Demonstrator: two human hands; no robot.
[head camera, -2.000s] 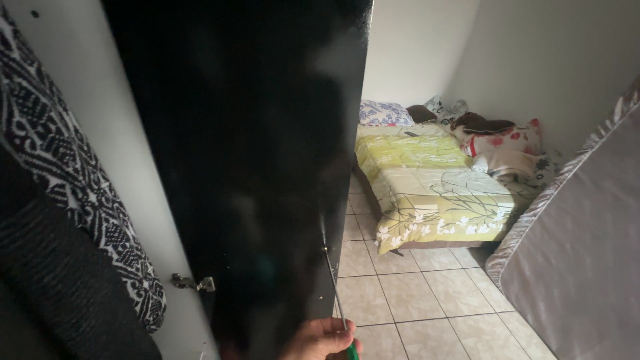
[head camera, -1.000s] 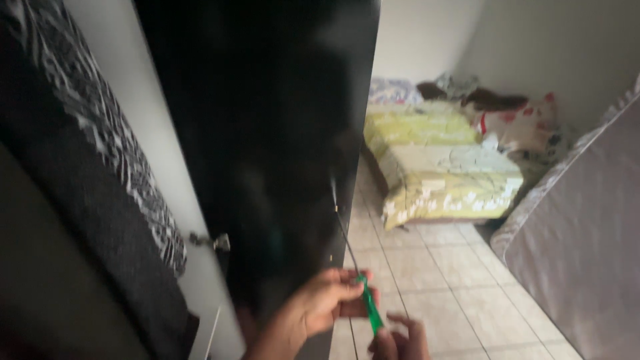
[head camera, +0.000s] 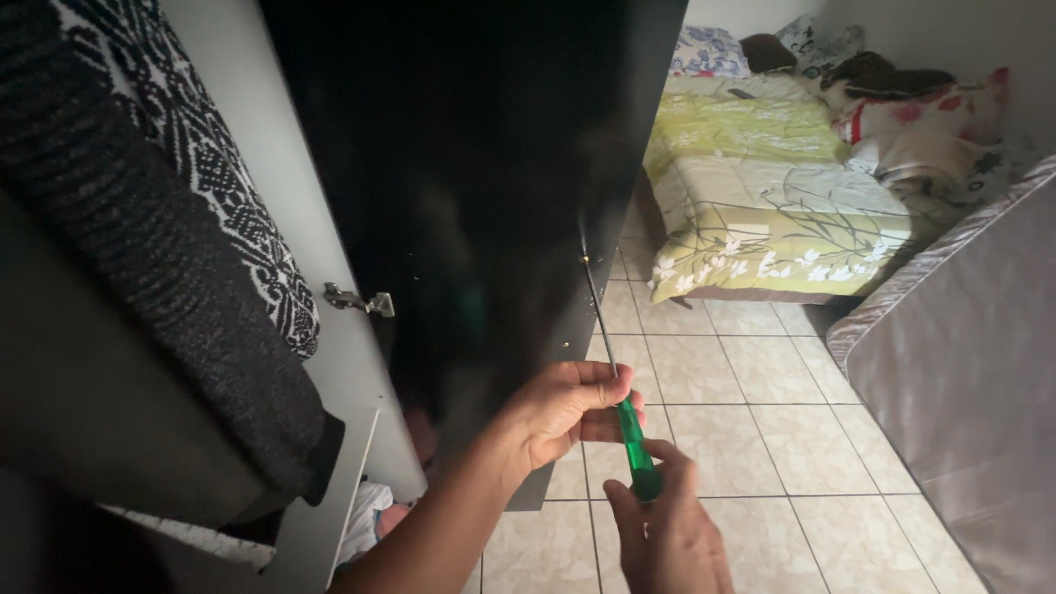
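Note:
A screwdriver with a green translucent handle and a long thin shaft points up at a glossy black cabinet door. Its tip meets a small brass-coloured screw near the door's right edge. My left hand pinches the shaft where it joins the handle. Around the butt of the handle are the fingers of my right hand. A second small brass-coloured spot shows lower on the door. The metal hinge sits at the cabinet's side panel, left of the hands.
Dark and patterned clothes hang at the left inside the cabinet. Beyond the door stands a bed with a yellow floral cover and pillows. A grey mattress leans on edge at the right. Light floor tiles lie below.
Two seconds ago only one hand showed, low at the screwdriver; both hands are now in view on it. The screwdriver's tip stays at the door.

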